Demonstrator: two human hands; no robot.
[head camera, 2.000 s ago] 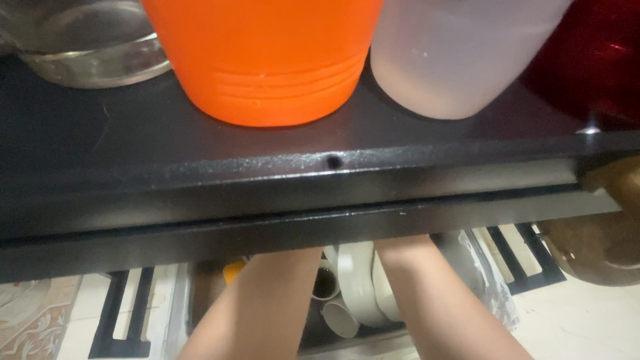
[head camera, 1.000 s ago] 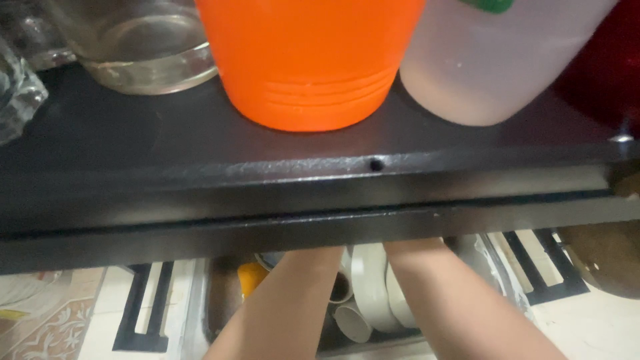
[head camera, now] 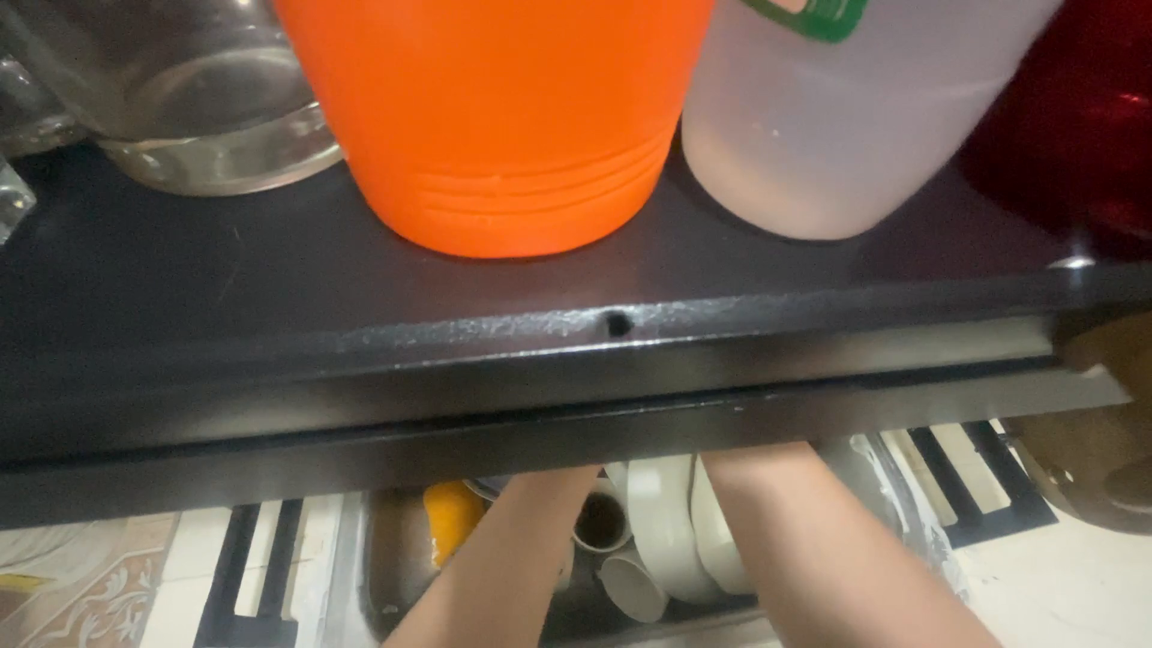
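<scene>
Both of my forearms reach under a black metal shelf [head camera: 540, 360], which hides my left hand and my right hand. Below it is a sink basin [head camera: 387, 558] with white plates or bowls [head camera: 661, 531] standing on edge between the forearms. A white cup [head camera: 601, 519] with a dark inside and another small white cup [head camera: 634, 585] lie beside them, nearer the left forearm. An orange-yellow item [head camera: 450, 517] rests in the basin left of that forearm. What the hands touch cannot be seen.
On the shelf stand a clear glass container [head camera: 225, 144], an orange plastic container [head camera: 504, 135], a translucent plastic container [head camera: 828, 135] and a shiny red object [head camera: 1071, 135]. Black rack feet [head camera: 238, 576] flank the basin. A brownish rounded vessel [head camera: 1089, 459] is at the right.
The view has shifted somewhat, showing more of the glass container at the left. Both forearms stay reached under the shelf, and the hands remain hidden.
</scene>
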